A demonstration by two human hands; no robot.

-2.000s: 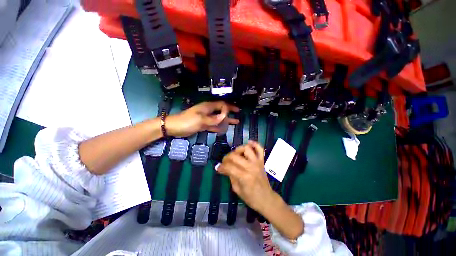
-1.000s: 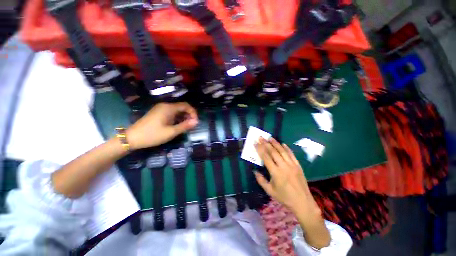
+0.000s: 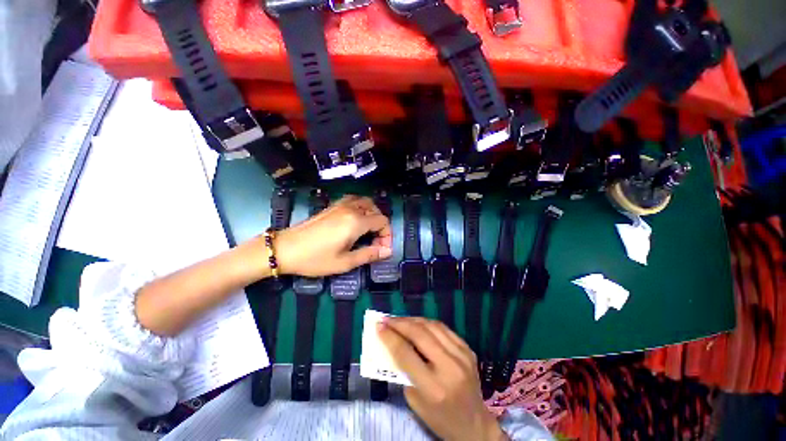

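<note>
Black smartwatches lie side by side with straps straight. The leftmost faces carry pale-grey films; faces to the right, such as a bare watch (image 3: 414, 277), are dark. My left hand (image 3: 340, 239) has curled fingers at the upper edge of a pale film (image 3: 385, 270) on one watch face. Whether the fingertips grip the film cannot be told. My right hand (image 3: 441, 372) holds a white card (image 3: 376, 351) over the strap below that watch, fingers on the card's upper right part.
Red foam trays (image 3: 569, 53) with hanging watches stand along the far side. White paper sheets (image 3: 129, 185) lie at left. White scraps (image 3: 601, 295) and a bottle inside a tape ring (image 3: 639, 196) are at right on the green bench (image 3: 672, 301).
My right hand has picked up the card from the right part of the row and brought it left and nearer me. The film near my left fingertips now lies on the watch face.
</note>
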